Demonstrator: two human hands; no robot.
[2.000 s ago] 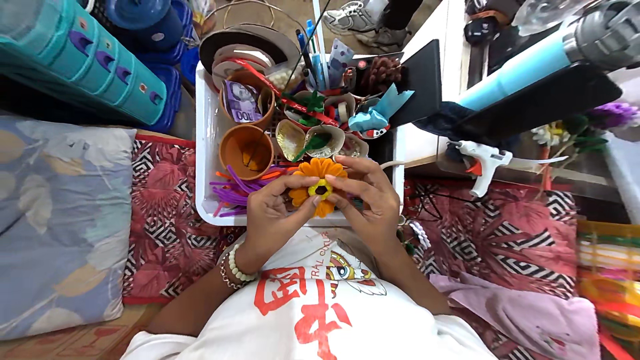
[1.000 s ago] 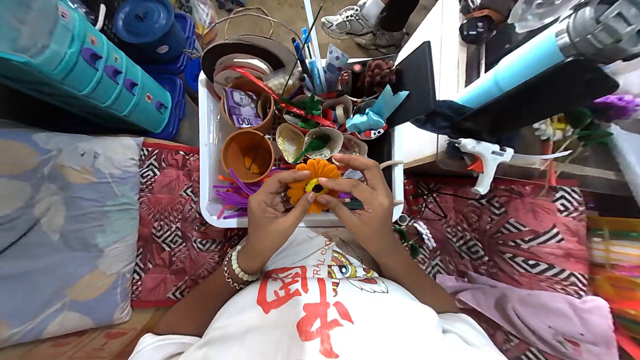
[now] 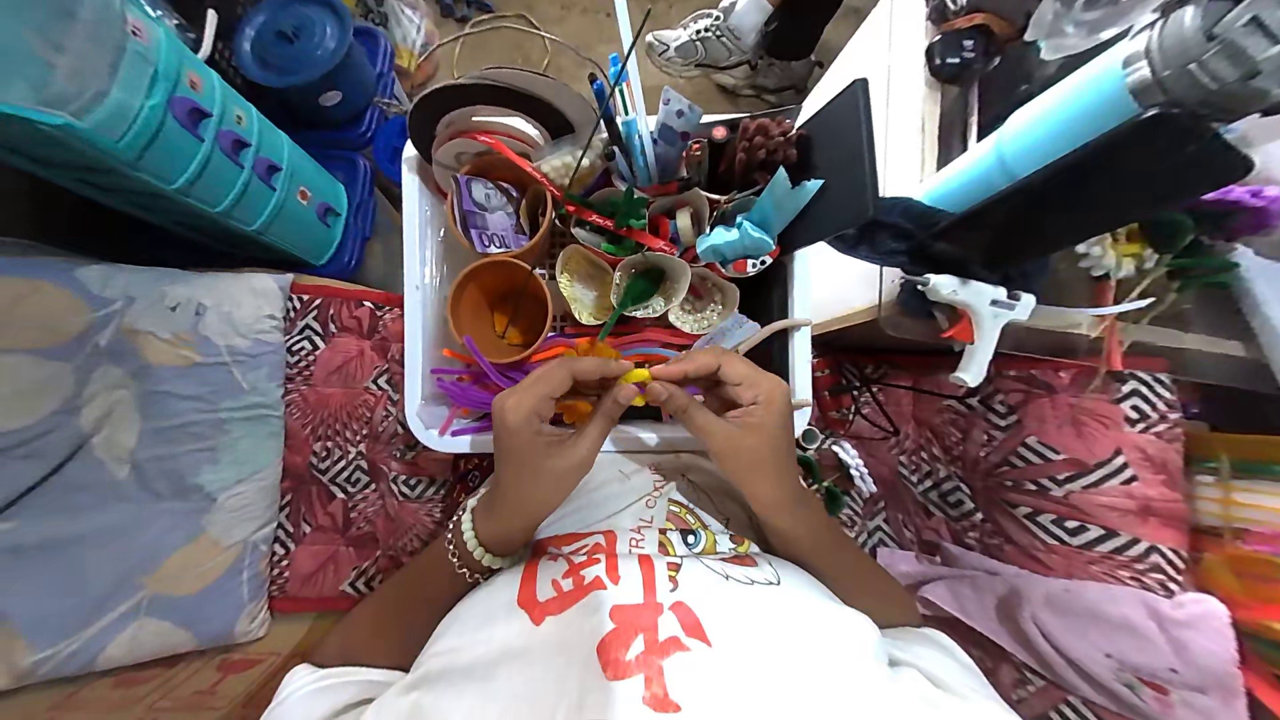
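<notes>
Fingertips of my left hand [image 3: 550, 430] and my right hand [image 3: 738, 415] pinch a small yellow piece [image 3: 636, 377] from both sides, above the front of a white plastic tray [image 3: 608, 438]. Orange petals [image 3: 573, 410] of a flower show beside and behind the left fingers; most of the flower is hidden, so how it joins the yellow piece cannot be told. Under and left of the hands lie purple pipe cleaners [image 3: 478, 385]. A terracotta-coloured pot [image 3: 500, 310] stands just beyond the left hand. A green leaf-shaped piece [image 3: 638, 290] rests in a cardboard tube behind the fingertips.
The tray also holds ribbon rolls [image 3: 490, 135], pens [image 3: 625, 120] and a pot with a banknote [image 3: 490, 215]. A white hot glue gun [image 3: 985, 315] lies to the right, near a light-blue bottle [image 3: 1040, 125]. Teal drawers [image 3: 230, 140] and a pillow [image 3: 130, 450] are on the left.
The orange flower faced up with its petals spread between my hands; now it is mostly hidden, and the yellow piece shows between my fingertips.
</notes>
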